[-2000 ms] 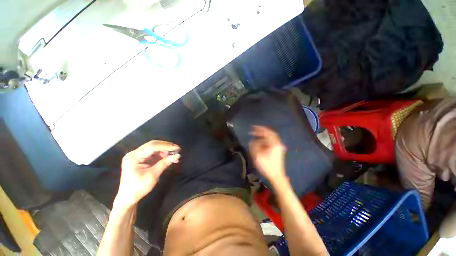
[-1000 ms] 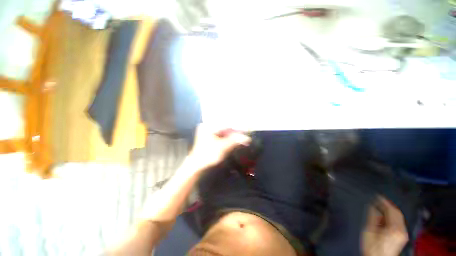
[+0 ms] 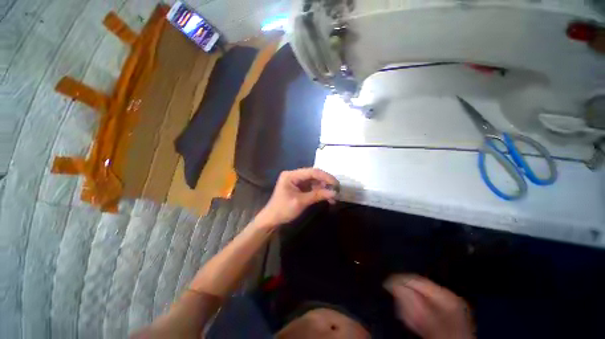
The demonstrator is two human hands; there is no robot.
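My left hand (image 3: 302, 195) is at the front edge of the white machine table. Its thumb and fingertips pinch a tiny dark, metallic item, which looks like a bobbin (image 3: 332, 189). My right hand (image 3: 431, 306) is low over my lap and blurred; whether it holds anything cannot be told. The pale sewing machine head (image 3: 424, 33) stands at the back, its needle area (image 3: 351, 99) brightly lit. Scissors with blue handles (image 3: 519, 157) lie on the machine bed to the right, tips pointing up and left.
A large dark leather panel (image 3: 265, 136) lies left of the machine. A narrow dark cut panel (image 3: 215, 109) lies on the cardboard extension (image 3: 149, 126), edged with orange tape. A phone with a lit screen (image 3: 193, 26) stands behind. Padded pale wall is at the left.
The view has swung left from the lap, baskets and red stool to the machine and cardboard. My left hand still pinches the small item, now by the table edge. My right hand stays low, blurred.
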